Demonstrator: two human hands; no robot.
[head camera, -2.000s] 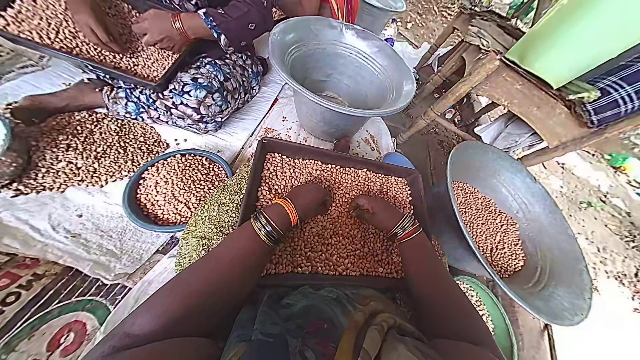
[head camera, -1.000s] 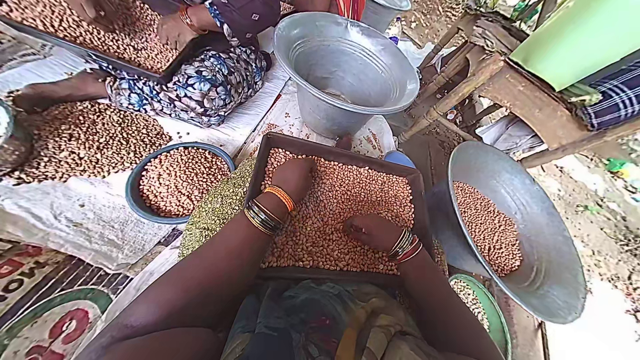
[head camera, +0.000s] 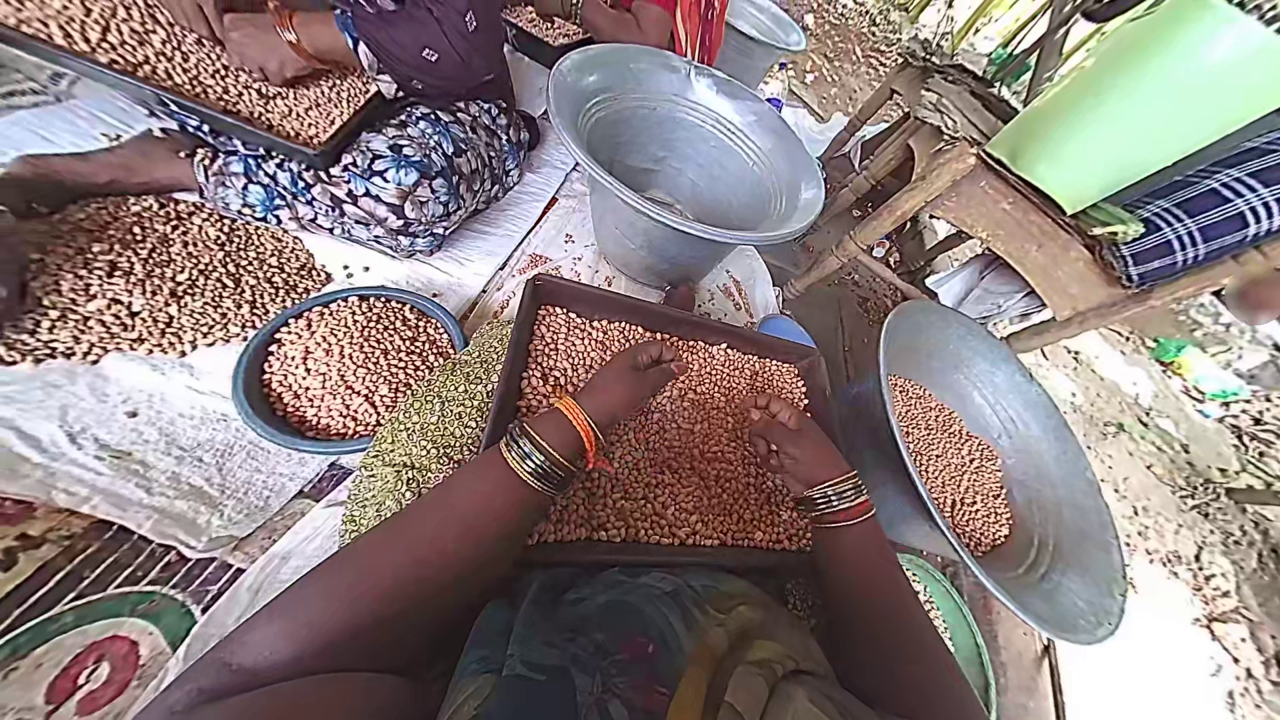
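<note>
A dark rectangular tray (head camera: 516, 375) rests at my lap, spread with pinkish-tan peanut kernels (head camera: 680, 480). Over the tray's upper middle is my left hand (head camera: 635, 380), its fingers curled and pointing right; whether kernels are inside them I cannot tell. My right hand (head camera: 790, 440) is at the tray's right side, fingers bent close above the kernels, with its palm side hidden. Bangles circle both wrists, and an orange thread is tied at the left one.
A blue basin (head camera: 245, 400) of kernels and a kernel heap (head camera: 150, 280) lie left. A large metal basin (head camera: 700, 150) stands ahead, another (head camera: 1060, 500) with kernels at right, beside a green tub (head camera: 975, 640). Co-workers hold trays (head camera: 320, 155) at upper left. A wooden frame (head camera: 1030, 230) stands upper right.
My left hand has moved right from the tray's upper left, where it was one second ago. My right hand has shifted right, toward the tray's right wall.
</note>
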